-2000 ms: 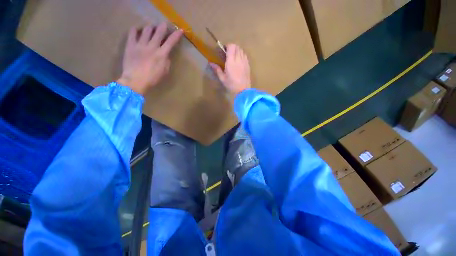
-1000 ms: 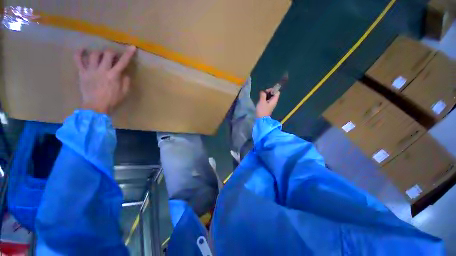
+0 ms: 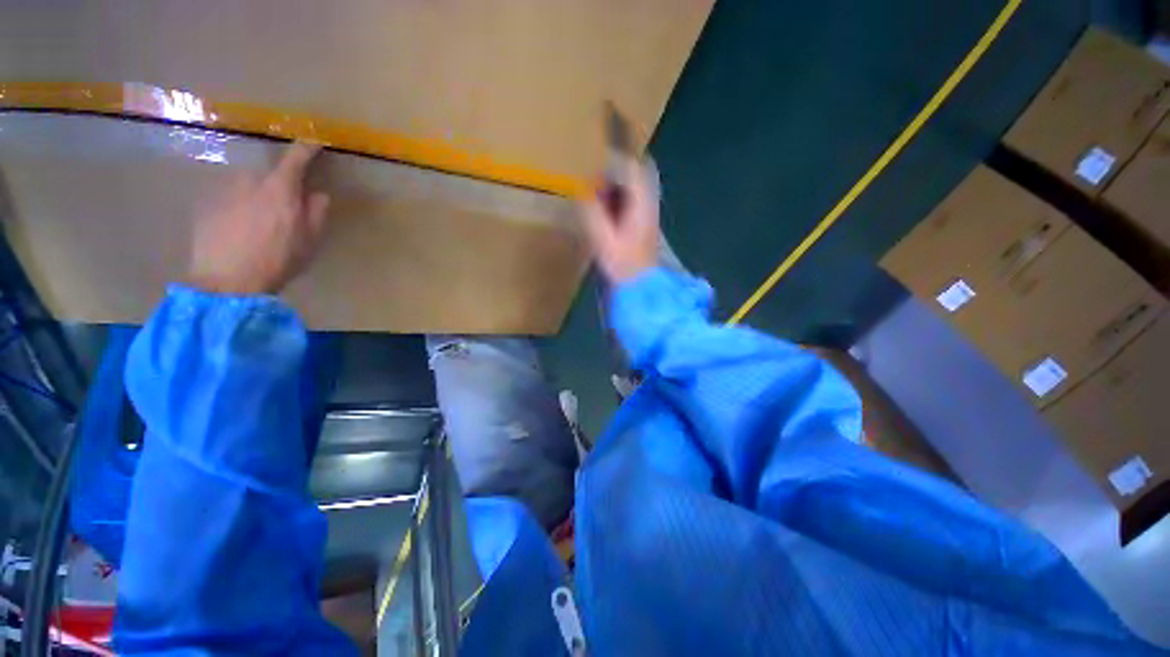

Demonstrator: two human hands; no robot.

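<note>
A large brown carton (image 3: 449, 270) lies in front of me, closed, with yellow-orange tape (image 3: 411, 148) along its centre seam. A dark gap line shows along the tape's near edge. My left hand (image 3: 261, 225) rests on the near flap, its index finger at the seam; it holds nothing that I can see. My right hand (image 3: 625, 218) is at the carton's right edge, by the tape end, closed around a utility knife (image 3: 620, 132) whose blade points away from me. The right hand and knife are blurred.
Several labelled cartons (image 3: 1026, 282) stand at the right. A yellow line (image 3: 873, 167) crosses the green floor between them and the large carton. A metal frame (image 3: 439, 539) is below the carton at the lower left, beside a blue plastic object (image 3: 103, 481).
My right hand with the knife has moved left from beyond the carton's corner to the tape end. My left hand stays on the flap near the seam. The view has shifted slightly.
</note>
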